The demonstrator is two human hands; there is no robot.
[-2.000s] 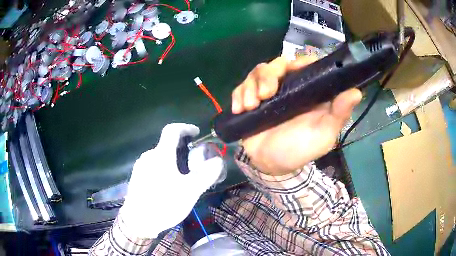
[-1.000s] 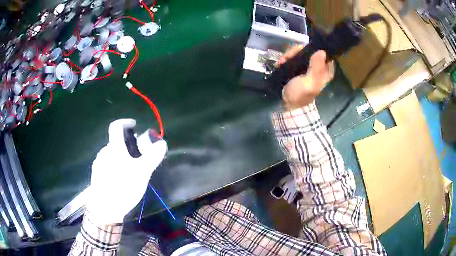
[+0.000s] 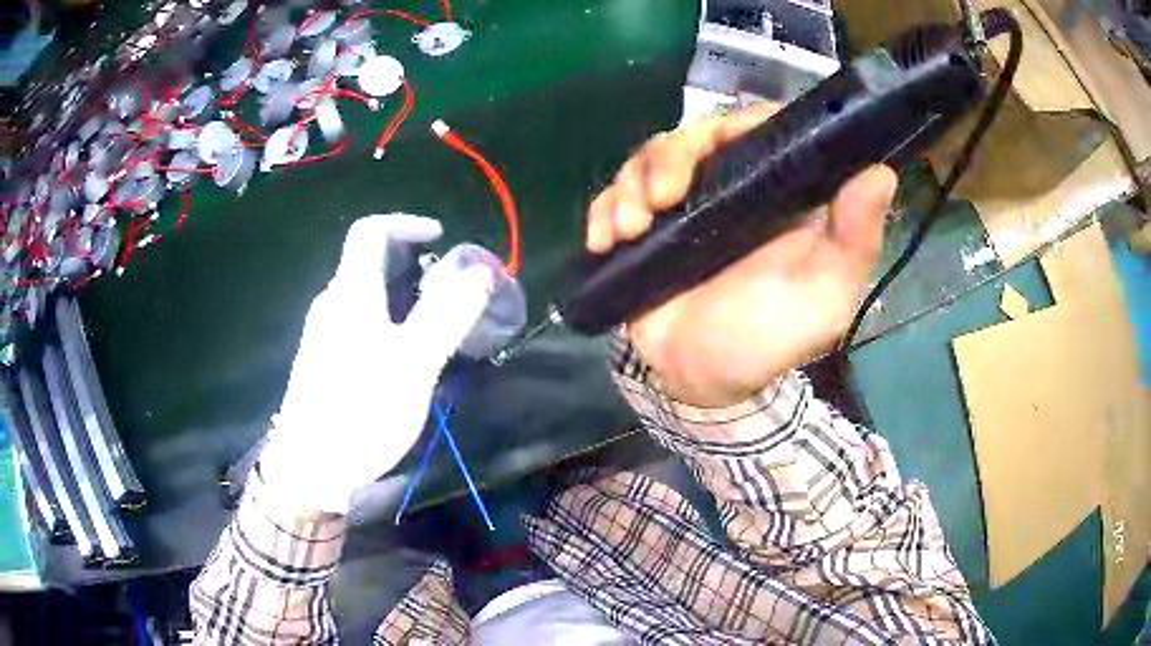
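Observation:
My left hand (image 3: 372,341), in a white glove, grips a round silver-grey geared motor (image 3: 500,313) at the black end of a housing bar; most of the bar is hidden by the glove. Red motor lead wires (image 3: 496,189) rise from the motor to a pale plug. Blue wires (image 3: 465,464) hang below. My bare right hand (image 3: 745,297) holds a thick black electric screwdriver (image 3: 770,189). Its screwdriver bit (image 3: 528,338) points down-left, with the tip near the motor's lower right edge. I cannot tell if it touches.
A motor pile (image 3: 217,141) with red wires lies at the far left. Several housing bars (image 3: 78,435) lie at the left edge. A screw feeder (image 3: 765,53) stands at the back, behind the screwdriver. Cardboard (image 3: 1041,416) lies at right. The screwdriver cord (image 3: 940,208) hangs at right.
My right hand has brought the screwdriver from the screw feeder back beside the motor. My left hand has turned the motor, so its round face shows more. The camera view has shifted.

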